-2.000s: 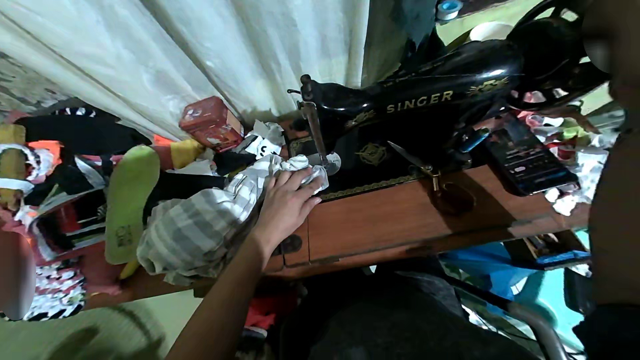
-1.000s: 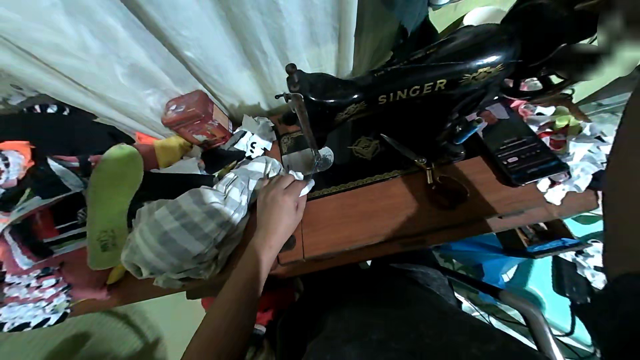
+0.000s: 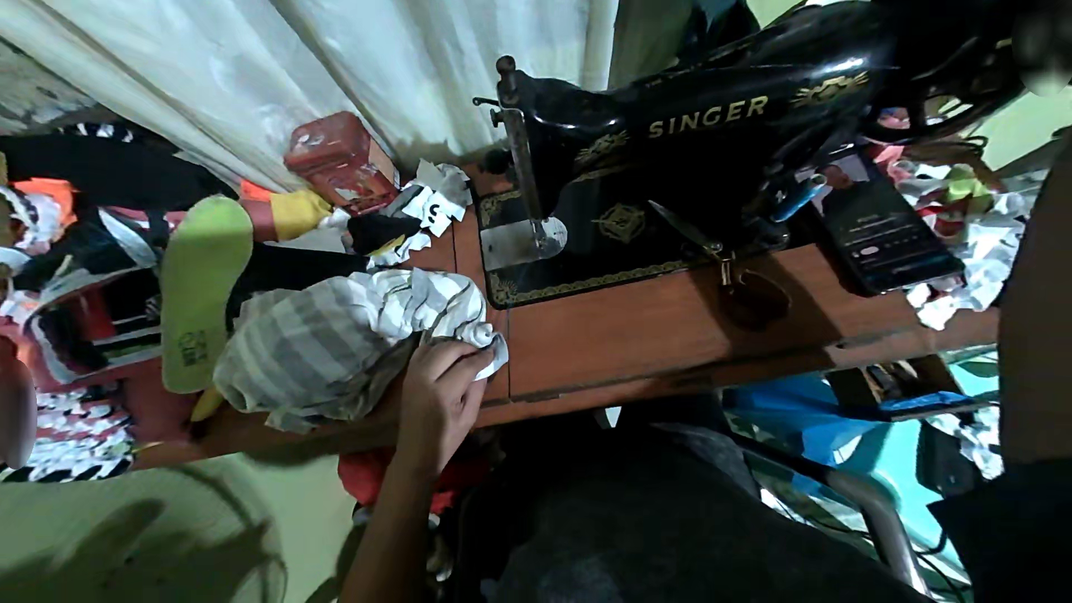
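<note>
My left hand (image 3: 444, 389) grips the near right end of a bundled grey-and-white striped cloth (image 3: 310, 343), its fingers pinched on a white edge. The cloth lies on the wooden table left of the black Singer sewing machine (image 3: 670, 142), apart from the needle plate (image 3: 511, 244). The needle bar stands above that plate, with no cloth beneath it. My right arm runs up the right edge; a blurred shape, seemingly my right hand (image 3: 1047, 54), is at the top right by the handwheel (image 3: 946, 109). Its fingers cannot be made out.
Scissors (image 3: 708, 243) lie across the machine bed's front edge. A phone (image 3: 888, 226) rests at right, beside fabric scraps (image 3: 980, 243). Behind the cloth are a red box (image 3: 343, 159) and more scraps; a yellow-green insole (image 3: 205, 293) lies left. An open drawer (image 3: 904, 385) sits below the tabletop.
My left hand and the cloth's gripped end have moved away from the needle area, toward the table's front edge. The needle plate, partly covered before, is now uncovered.
</note>
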